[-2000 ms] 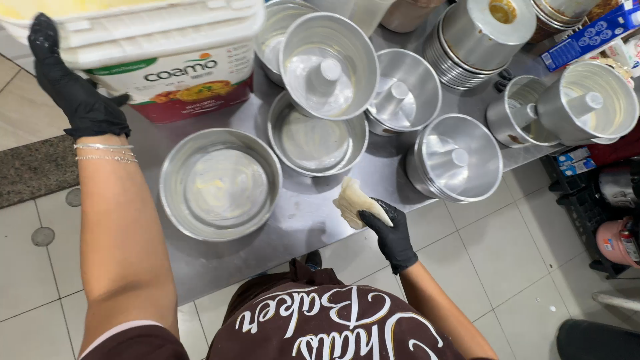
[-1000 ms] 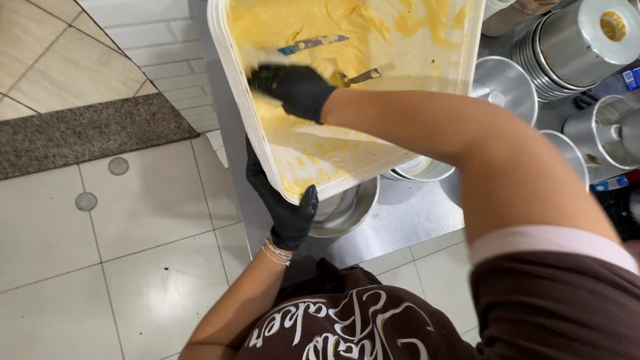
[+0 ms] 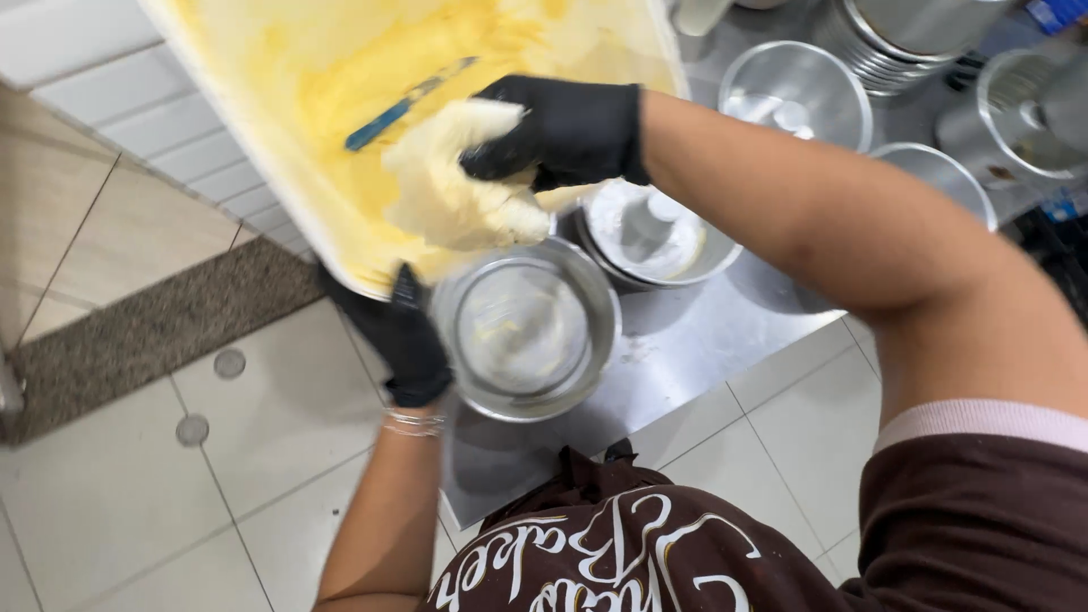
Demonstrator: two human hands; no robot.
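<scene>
My right hand (image 3: 552, 132), in a black glove, grips a crumpled pale cloth or paper (image 3: 459, 178) over the tub's inside. Yellow margarine-like fat smears the white plastic tub (image 3: 229, 127), whose near corner is held by my left hand (image 3: 399, 340), also gloved in black. A knife or spatula with a blue handle (image 3: 378, 126) lies in the fat, left of my right hand. Just below the tub, a round metal cake pan (image 3: 527, 399) with yellowish streaks on its bottom stands on the steel table. A tube pan (image 3: 654, 229) with white powder inside sits beside it.
More tube pans (image 3: 795, 93) stand along the steel table (image 3: 697, 340) to the right, with a stack of metal pans (image 3: 892, 51) behind. A white brick-patterned wall (image 3: 161, 110) borders the table at the left. Tiled floor (image 3: 280, 501) lies in front of it.
Two seconds ago the tub stood upright at the left and my right hand held the pale piece near the table's front edge. Now the tub is tilted and my right hand is over it.
</scene>
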